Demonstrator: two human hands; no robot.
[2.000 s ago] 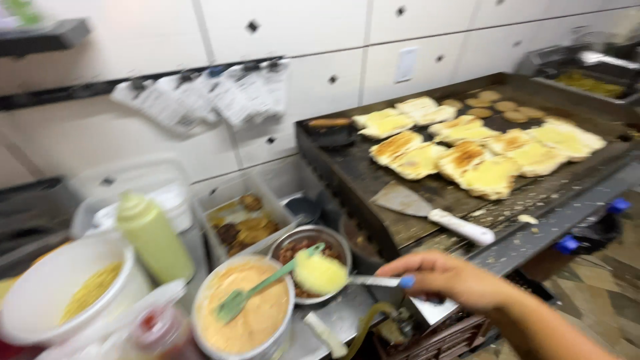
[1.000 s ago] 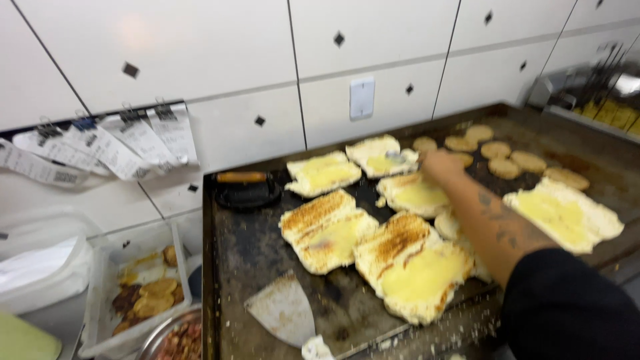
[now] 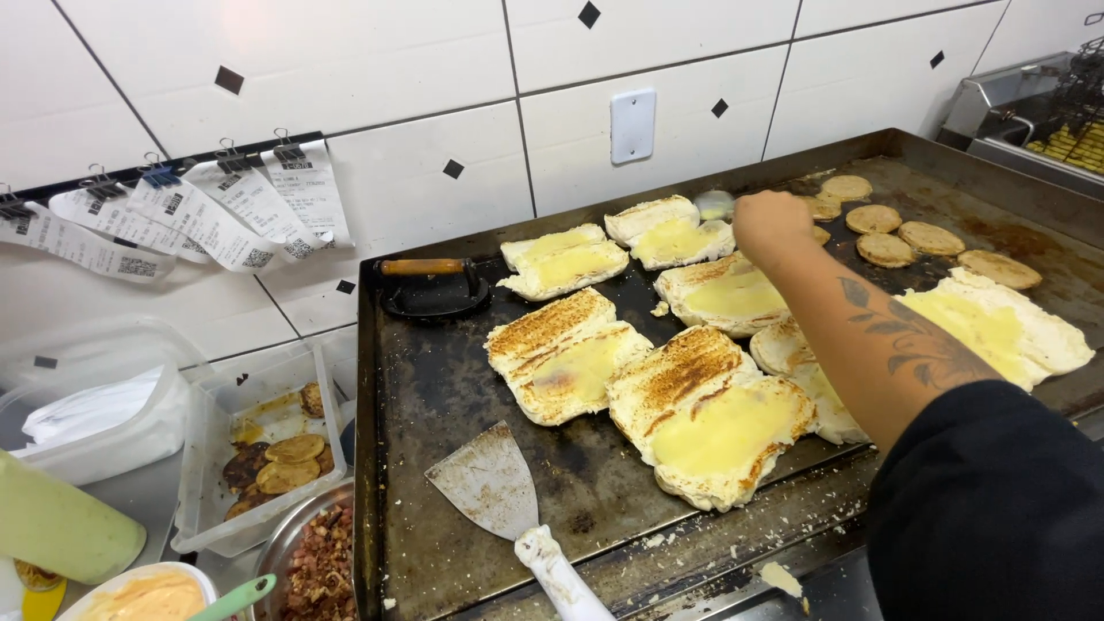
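Note:
My right hand (image 3: 772, 226) is closed over the back of the griddle, its arm reaching in from the right. From the fist a spoon (image 3: 714, 205) sticks out to the left, its bowl at the edge of an opened bread roll (image 3: 677, 240) with yellow spread; the handle is hidden. Several more opened rolls lie on the griddle (image 3: 414, 517), among them a browned one (image 3: 716, 423) at the front. Below my forearm another roll (image 3: 1000, 323) is partly covered. Round patties (image 3: 884, 250) lie behind. My left hand is out of view.
A scraper (image 3: 492, 483) and a wooden-handled press (image 3: 431, 289) lie on the griddle. At left stand a plastic bin of patties (image 3: 194, 483), a bowl of chopped meat (image 3: 285, 535), an orange sauce tub (image 3: 203, 580) and a green squeeze bottle (image 3: 69, 522). Clipped slips (image 3: 250, 203) hang above.
My right hand has moved with the spoon from beside the sauce tub and meat bowl to over the rolls at the back of the griddle. The view has swung right.

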